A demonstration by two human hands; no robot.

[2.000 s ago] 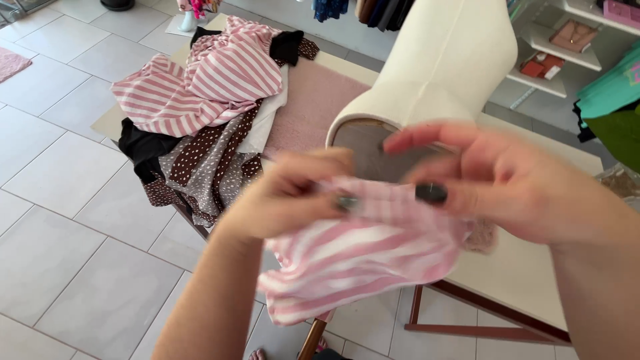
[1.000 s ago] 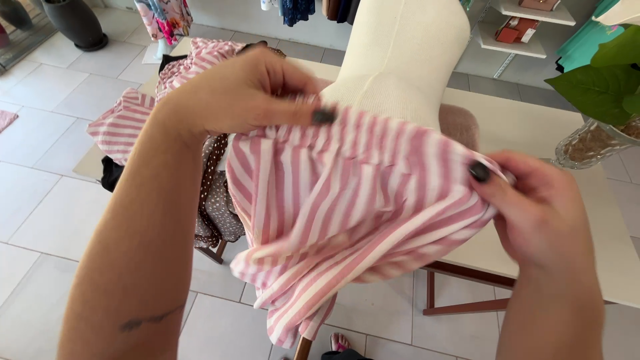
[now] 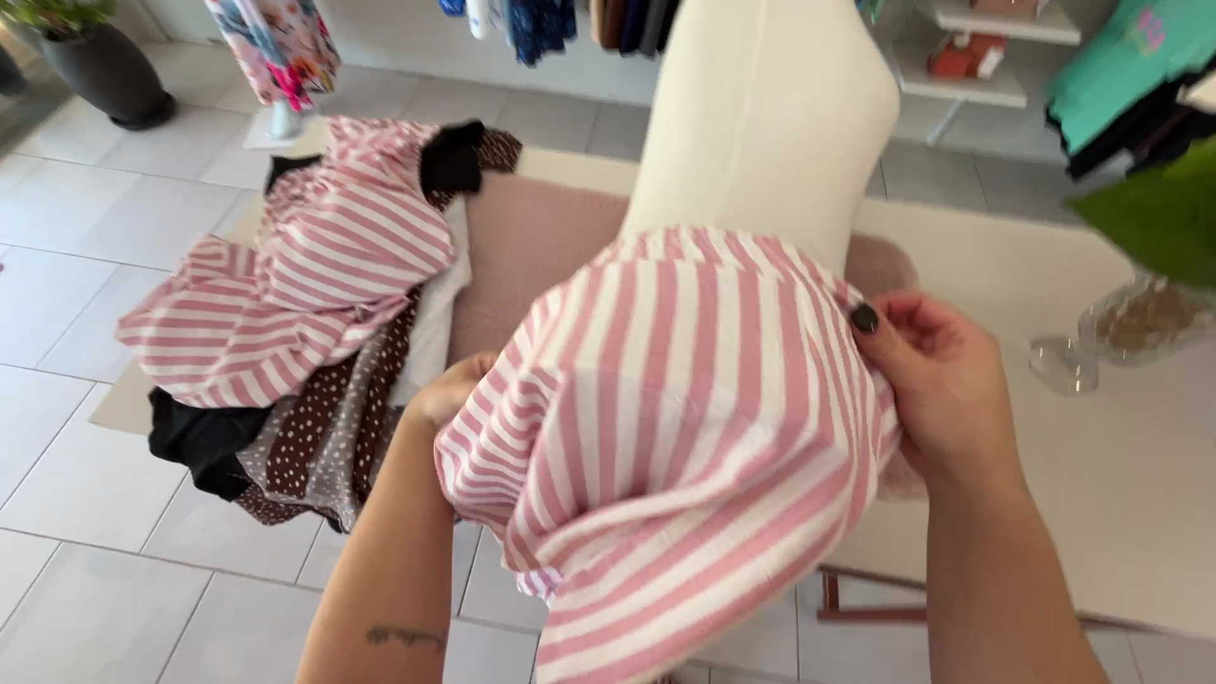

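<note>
A pink-and-white striped garment [image 3: 703,380] with a gathered top edge is around the lower end of a cream mannequin torso [image 3: 760,123], which lies tilted over the table. My right hand [image 3: 936,370] pinches the garment's edge on the right between thumb and fingers. On the left, my left hand [image 3: 461,385] is at the garment's side, its fingers mostly hidden by the cloth. Another pink-and-white striped garment [image 3: 351,237] lies on a pile with dotted brown and grey cloth [image 3: 328,427] and black cloth [image 3: 204,442].
The mannequin rests over a white table [image 3: 1007,285] bearing a pink fluffy mat [image 3: 532,247]. To the right stand a glass vase [image 3: 1145,318] and a small glass vessel [image 3: 1064,366] below green leaves [image 3: 1154,218]. Shelves [image 3: 959,76] and hanging clothes [image 3: 541,24] are behind; a dark planter [image 3: 104,71] is far left.
The striped garment, earlier held bunched and then stretched in front of the mannequin, is now around its lower end. My left hand has moved down to the garment's left side.
</note>
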